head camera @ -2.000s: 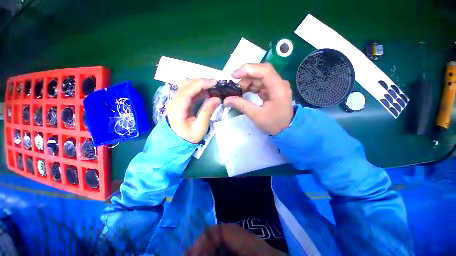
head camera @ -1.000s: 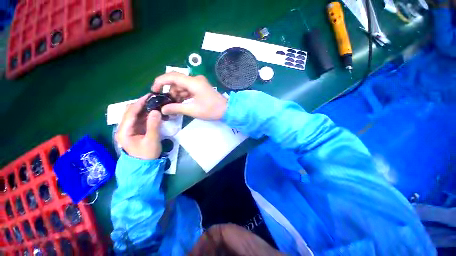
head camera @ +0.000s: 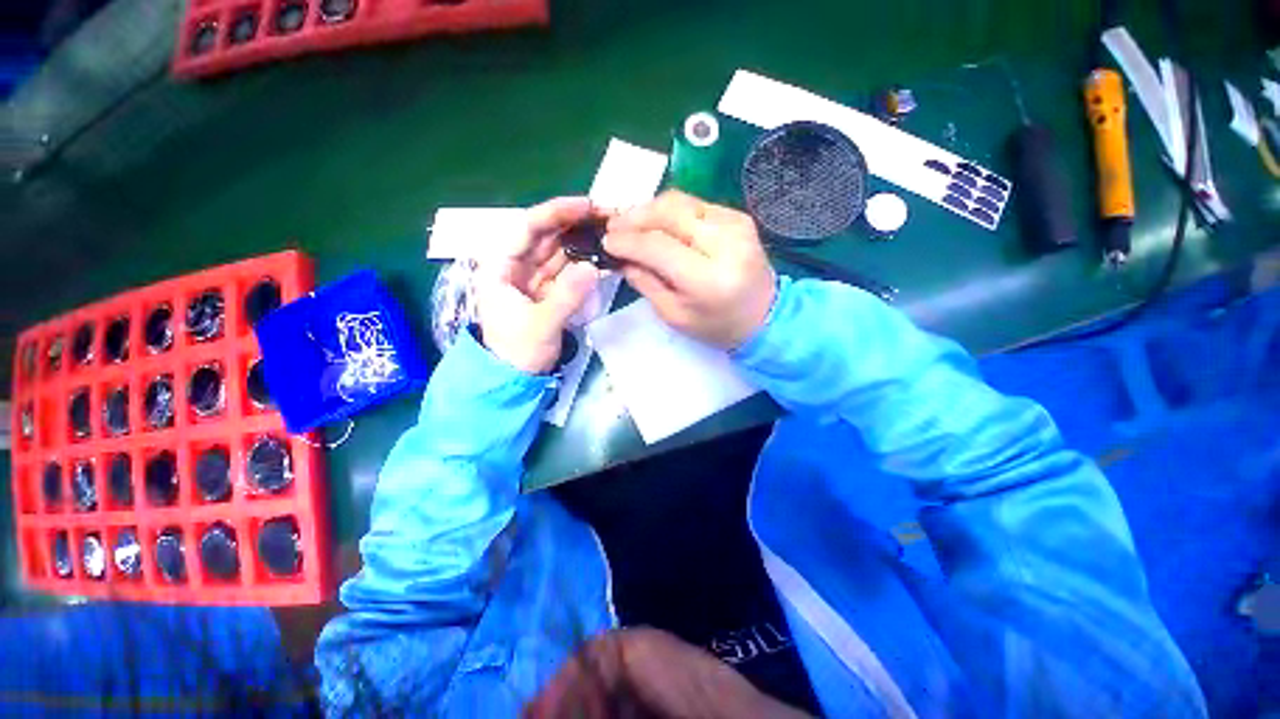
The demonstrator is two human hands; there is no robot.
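A small dark, glossy watch case is held above the white sheets in front of me, partly hidden by my fingers. My left hand grips it from the left side. My right hand is at its right side, with the fingertips on or against it; the exact contact is hard to see. A white paper sheet lies below my hands. A white strip shows to the left of them and another white piece beyond them.
Left: blue box with tangled white loops, red compartment tray, clear bag. Farther off: second red tray. Right: dark mesh disc, tape roll, white disc, half-moon pad sheet, black-handled tool, orange screwdriver, tweezers.
The view has swung back left and shifted since one second ago. Both hands stay together at the dark case, and my right fingers are now more bunched over its right side.
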